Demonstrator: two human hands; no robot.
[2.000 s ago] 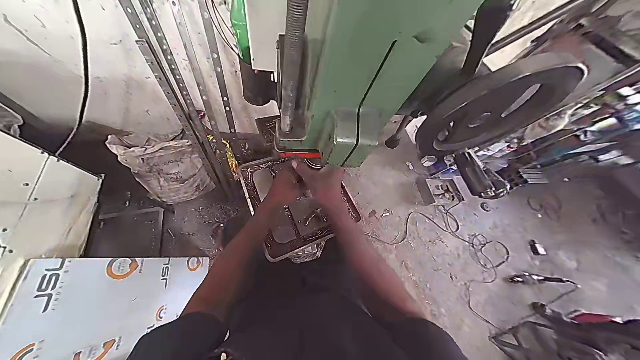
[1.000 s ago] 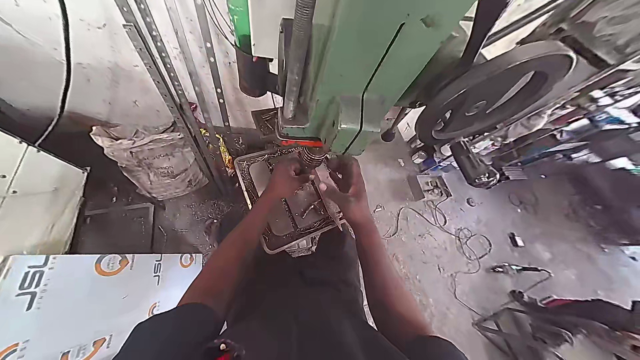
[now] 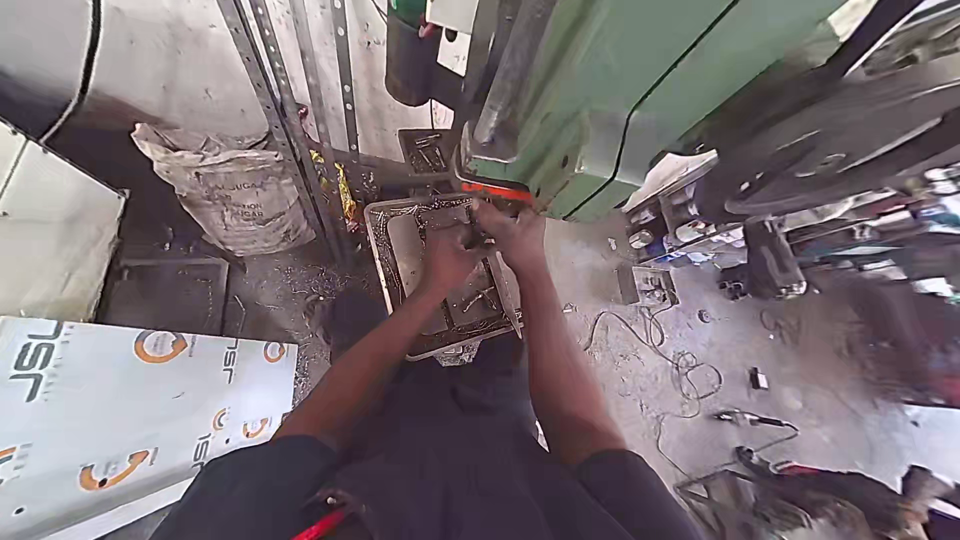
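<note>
My left hand point(image 3: 450, 259) and my right hand point(image 3: 514, 232) meet below the head of a green machine point(image 3: 592, 157). Their fingers are curled at a small dark part, too blurred to name, just under the head's red-orange edge point(image 3: 495, 191). Whether either hand grips this part cannot be made out. Beneath both hands lies the machine's metal table point(image 3: 380, 259), with a raised rim and dark metal chips along its channels.
A woven sack point(image 3: 244, 199) stands at the left by perforated metal uprights point(image 3: 281, 105). A printed panel point(image 3: 150, 405) lies lower left. A large handwheel point(image 3: 840, 142) juts out at the right. Cables point(image 3: 690, 375) and a power tool point(image 3: 750, 418) lie on the floor.
One second ago my hands were farther apart around a ribbed cylindrical part under the head. Now they are close together, and that part is no longer plainly visible.
</note>
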